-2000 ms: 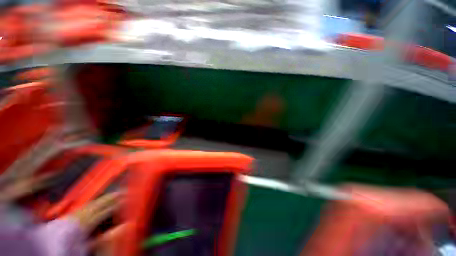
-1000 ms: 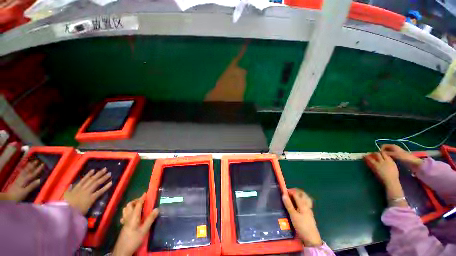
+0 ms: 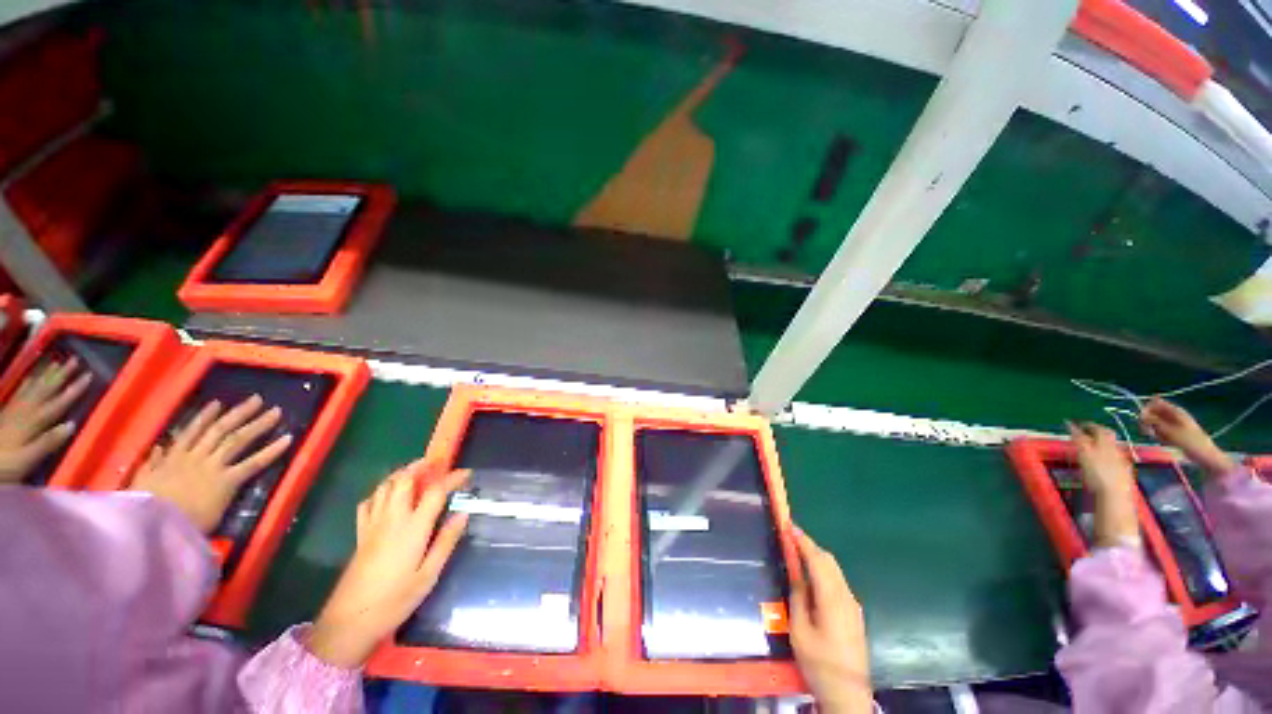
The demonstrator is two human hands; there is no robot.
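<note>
Two tablets in red-orange frames lie side by side in front of me, their frames touching. The left tablet (image 3: 523,537) and the right tablet (image 3: 709,551) have dark, glossy screens with a short white bar and ceiling reflections. The right one shows a small orange square low on its screen. My left hand (image 3: 398,544) holds the left tablet's frame at its left edge, fingers reaching over the glass. My right hand (image 3: 830,614) holds the right tablet's frame at its right edge; its thumb is hard to make out.
Another framed tablet (image 3: 289,240) lies on the dark grey ledge (image 3: 558,307) at back left. A neighbour's hands (image 3: 209,453) rest on two framed tablets at left. Another person's hands (image 3: 1109,481) are over framed tablets at right, near thin white cords (image 3: 1116,388). A grey post (image 3: 907,209) slants up.
The blurred view has steadied and tilted downward. Since one second ago, the two tablets' frames have closed together, and my left hand's fingers have moved further over the left tablet.
</note>
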